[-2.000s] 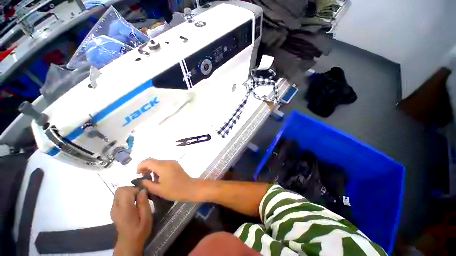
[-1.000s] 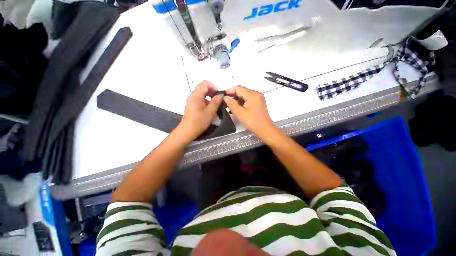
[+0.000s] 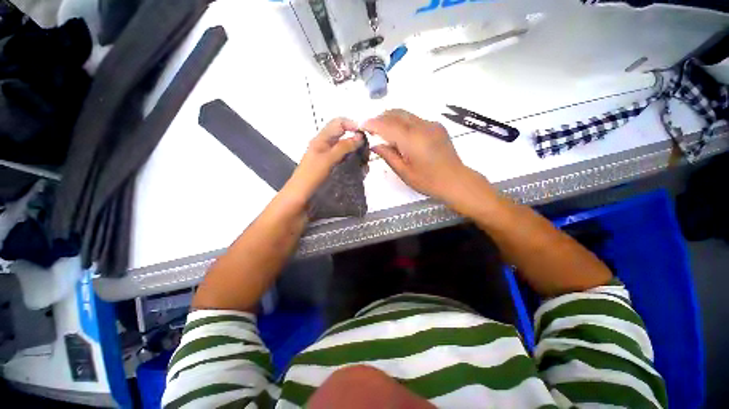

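A dark grey fabric strip point(image 3: 342, 192) is between my hands at the table's front. Its near end is pinched at the fingertips, and its other end point(image 3: 244, 140) lies on the table to the left, passing under my left forearm. My left hand point(image 3: 326, 157) grips the strip below the needle area. My right hand point(image 3: 413, 150) has its fingertips at the top edge of the strip end. Its fingers are closed together there and partly hide the tip. Black thread snips point(image 3: 482, 124) lie on the table to the right of my right hand.
The presser foot area and grey-blue round attachment point(image 3: 373, 76) stand just beyond my hands. Dark strips point(image 3: 108, 136) hang over the table's left side. A gingham strip point(image 3: 591, 128) lies at right. A blue bin point(image 3: 651, 264) is below right. A thin pale tool point(image 3: 480, 41) lies near the machine.
The view has shifted a little. The strip hanging from my fingertips has opened out wider and flatter below my left hand. My right hand has turned more over the strip end.
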